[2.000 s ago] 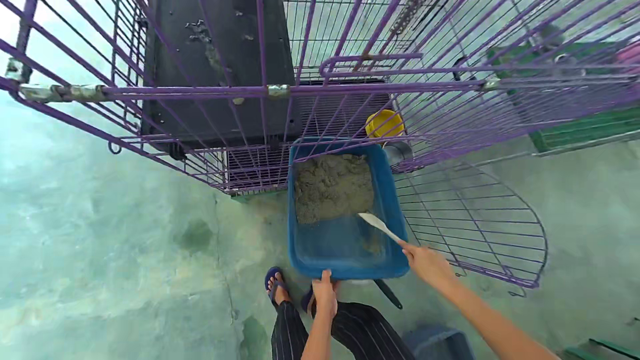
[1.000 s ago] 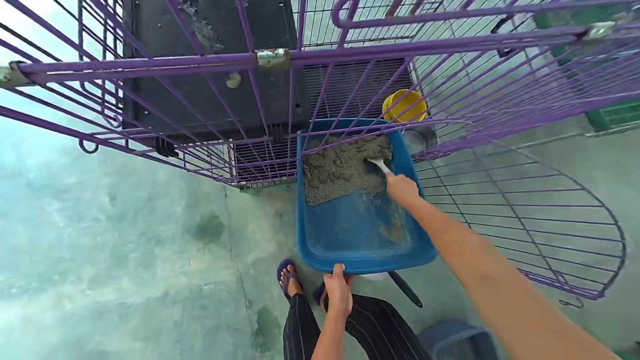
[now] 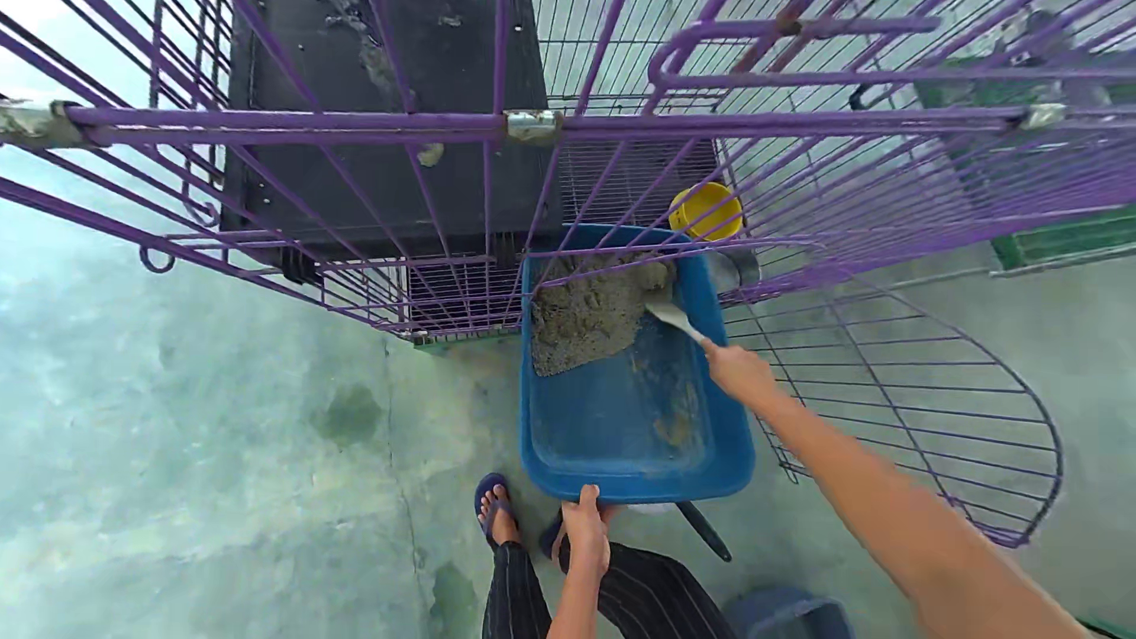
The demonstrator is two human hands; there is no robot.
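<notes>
A blue plastic litter tray (image 3: 612,417) extends out through the opening of a purple wire cage (image 3: 328,127). My left hand (image 3: 587,525) grips its near rim, thumb on top. Grey-brown litter (image 3: 587,312) is heaped over the far and left part of the tray; the near part shows bare, stained plastic. My right hand (image 3: 738,371) holds a pale scoop or spatula (image 3: 673,315) by its handle, with the blade at the right edge of the litter, beside a clump. Cage bars cross in front of the tray's far end.
Inside the cage are a black panel (image 3: 382,186), a yellow bowl (image 3: 706,211) and a metal bowl (image 3: 729,269). The rounded wire door (image 3: 914,399) stands open at right. A black handle (image 3: 705,531) shows below the tray, and a dark blue container (image 3: 788,614) sits near my legs.
My right hand has moved the scoop from the near edge of the litter up to its right side. The litter now lies more toward the far left. My left hand stays on the rim.
</notes>
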